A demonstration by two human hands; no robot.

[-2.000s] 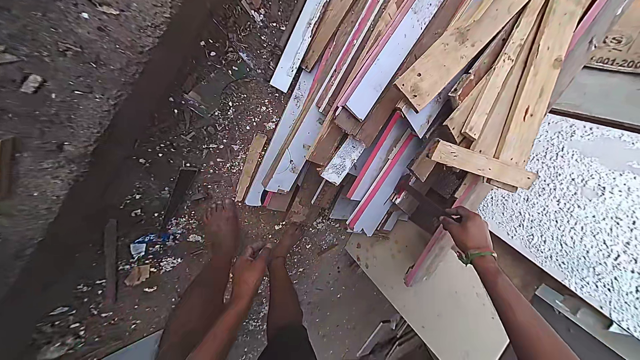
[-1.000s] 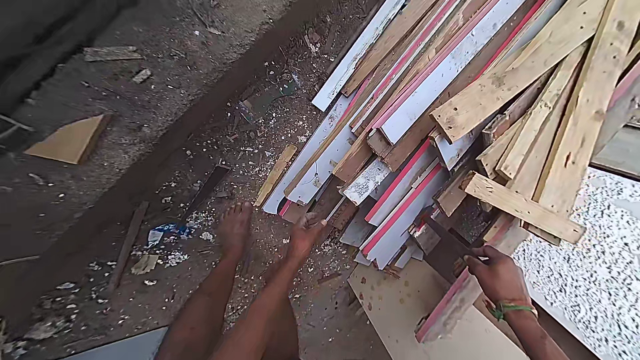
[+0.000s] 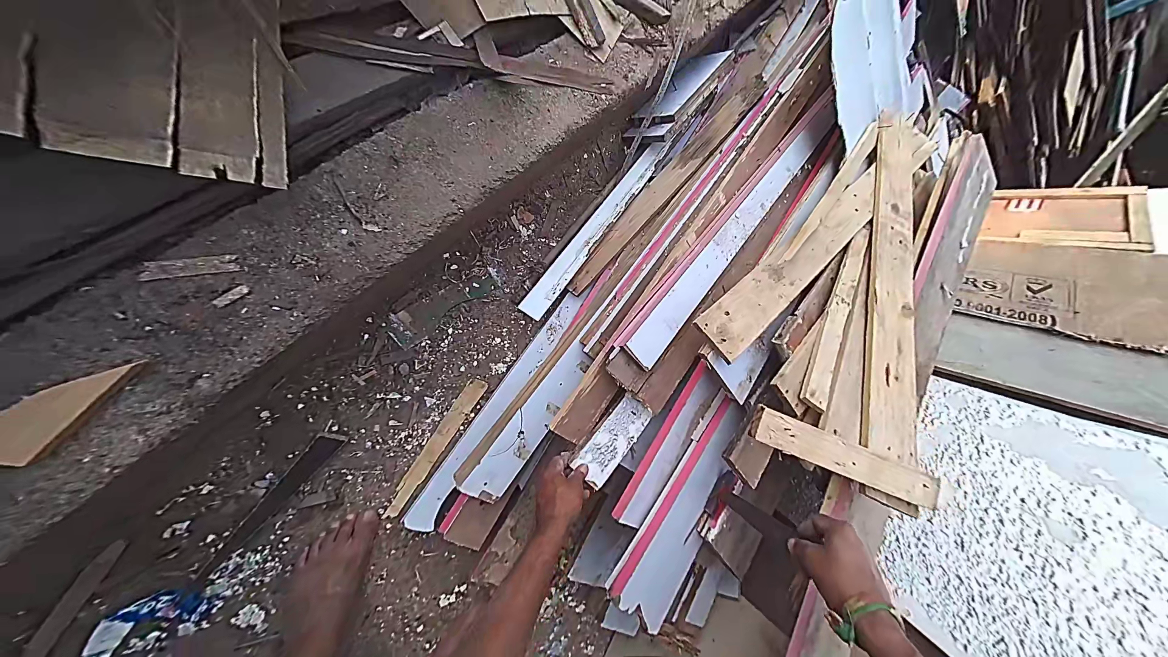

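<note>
My left hand is at the near end of a short, worn white board, its thumb and fingers pinching the edge. My right hand is closed on one end of a dark, flat, blade-like tool, whose exact kind I cannot tell; its far end lies against the plank ends. Between the hands, white boards with red edges jut from the pile. A short pale wooden plank lies crosswise just above my right hand, below longer bare planks.
A bare foot stands on littered ground left of the pile. A loose wooden strip lies beside the boards. At right are a white speckled panel and a printed brown sheet. A low ledge runs along the left.
My left hand has moved from near my legs up to the white board's end. My right hand still holds the dark tool. The view has tilted up, showing more of the pile.
</note>
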